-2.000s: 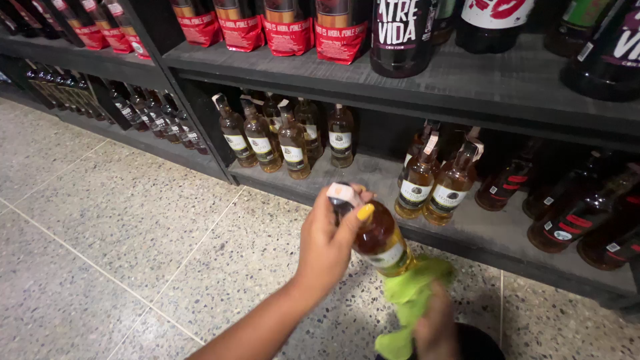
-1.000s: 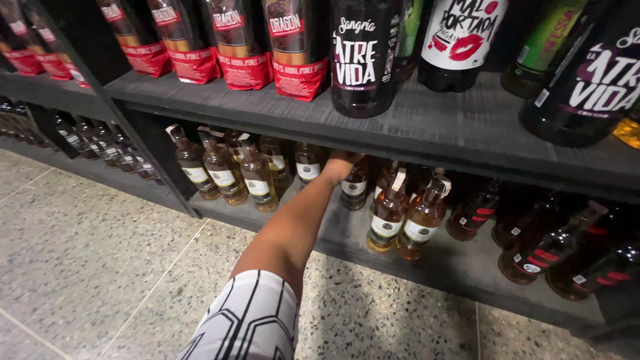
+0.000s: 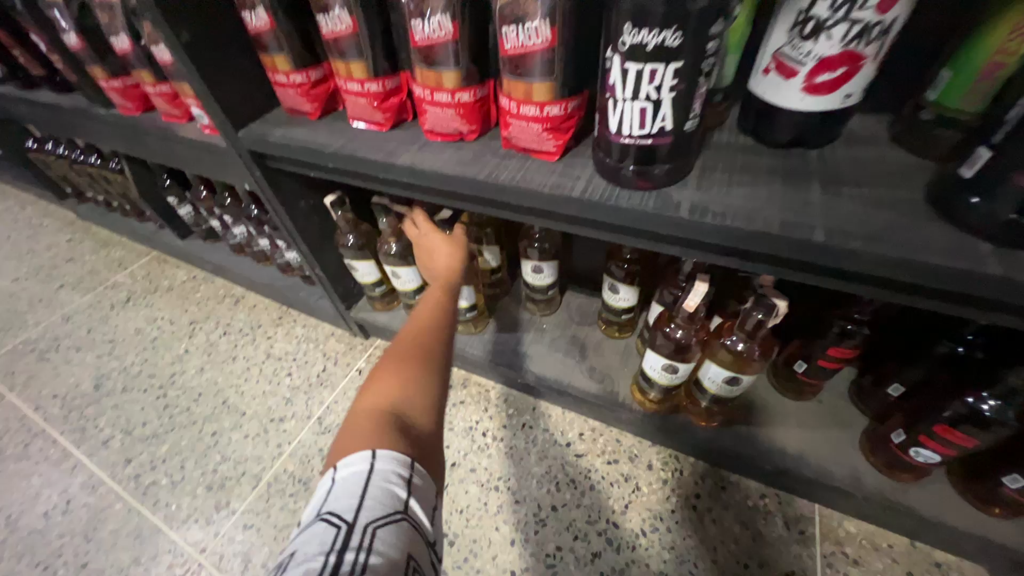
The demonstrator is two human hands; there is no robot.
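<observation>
My left hand (image 3: 436, 244) reaches into the lower shelf, over the necks of white-labelled glass bottles of amber liquid. Its fingers are at the top of a bottle (image 3: 470, 304) partly covered by the hand and wrist; whether they grip it cannot be told. Left of the hand stand a bottle (image 3: 366, 272) and another one (image 3: 400, 276). To its right a single bottle (image 3: 541, 272) stands upright, then one more (image 3: 619, 294). Farther right, two bottles with paper strips over their caps stand close together in front (image 3: 668, 364). My right hand is out of view.
The upper shelf's edge (image 3: 640, 232) runs just above my hand. On it stand bottles with red wrapped bases (image 3: 454, 108) and a dark sangria bottle (image 3: 648, 96). Dark bottles with red marks (image 3: 944, 436) fill the lower right. A divider (image 3: 296, 232) stands at the left; speckled floor (image 3: 200, 416) lies below.
Two seconds ago my left hand held a bottle by its neck beside a green cloth at my right hand. One second ago it reached between the bottle groups; now it is farther left.
</observation>
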